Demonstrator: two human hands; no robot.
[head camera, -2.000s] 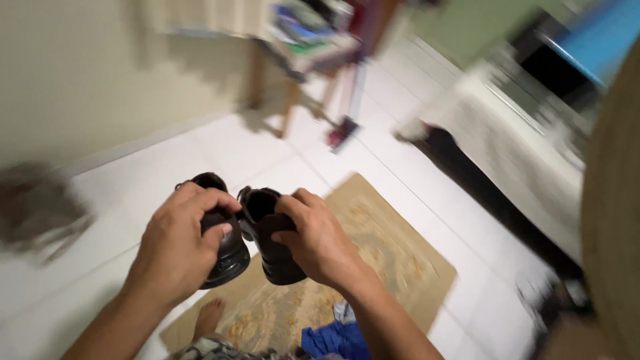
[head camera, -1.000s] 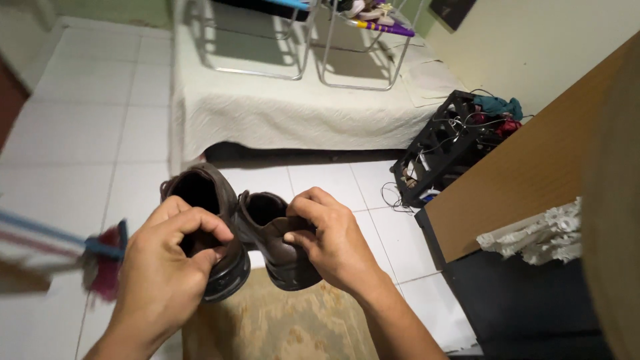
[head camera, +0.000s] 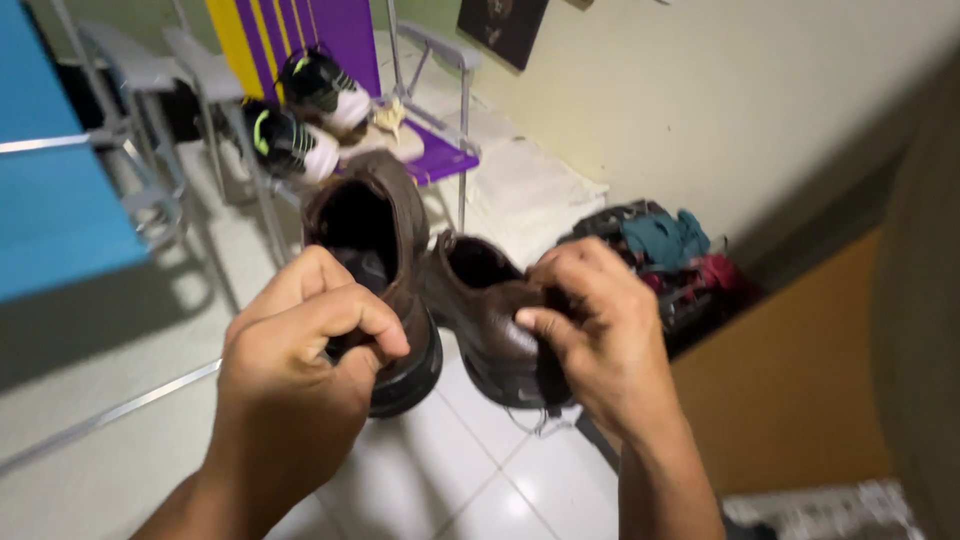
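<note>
My left hand (head camera: 300, 360) grips a dark brown leather shoe (head camera: 409, 262) by its side near the opening. A second brown leather shoe (head camera: 480, 322), with a black sole, is pinched at its upper by my right hand (head camera: 600, 322). Both shoes are held up off the floor, side by side and close together, their dark openings facing up toward me. My fingers hide part of each shoe's upper.
Black-and-white sneakers (head camera: 322, 90) rest on a purple and yellow folding chair (head camera: 442, 154). At left stands a blue folding chair (head camera: 60, 217). A dark rack holds a teal cloth (head camera: 664, 236) and red items, beside a brown wooden panel (head camera: 795, 375). White floor tiles (head camera: 465, 450) lie below.
The view has swung from the mat and the bed toward the folding chairs and the rack. Both hands still hold the two shoes.
</note>
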